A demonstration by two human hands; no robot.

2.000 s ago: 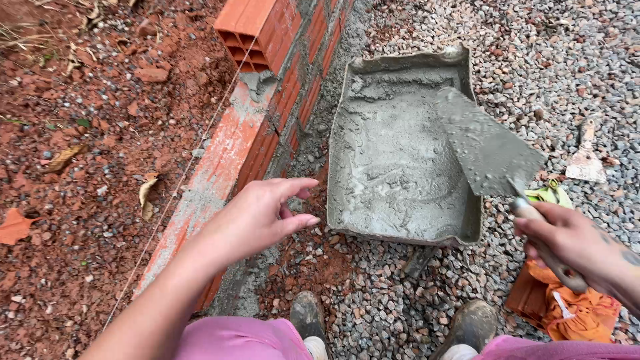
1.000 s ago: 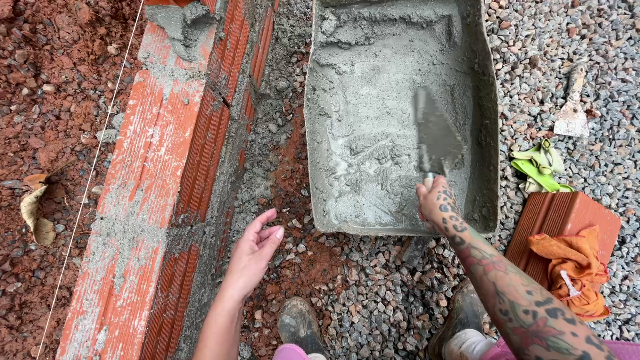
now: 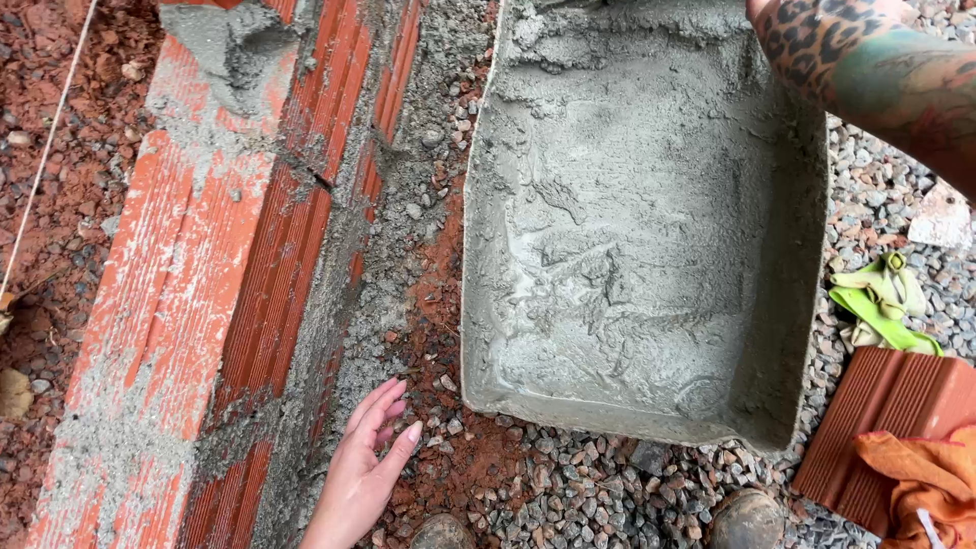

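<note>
My left hand (image 3: 370, 465) is bare and holds nothing, its fingers apart, over the strip of soil between the wall and the mortar tray. At the top right edge, my right hand (image 3: 827, 27) is mostly cut off by the frame over the tray's far end; its fingers and the trowel are out of sight. Wet grey mortar (image 3: 640, 198) lies spread in the tray (image 3: 812, 305), heaped toward its far end. On the left runs a low wall of orange hollow clay bricks (image 3: 183, 252), with a lump of mortar (image 3: 229, 46) on top near the upper end.
A taut string (image 3: 49, 145) runs left of the wall. To the right, on gravel, lie a mortar-stained scraper blade (image 3: 942, 217), green and pale gloves (image 3: 888, 301), and a loose clay brick (image 3: 854, 427) under an orange cloth (image 3: 926, 480). My shoes (image 3: 747, 518) show at the bottom edge.
My right hand has moved from the tray's near right part to its far end, and the trowel has left the view. My left hand remains low beside the wall. The view is closer over the tray.
</note>
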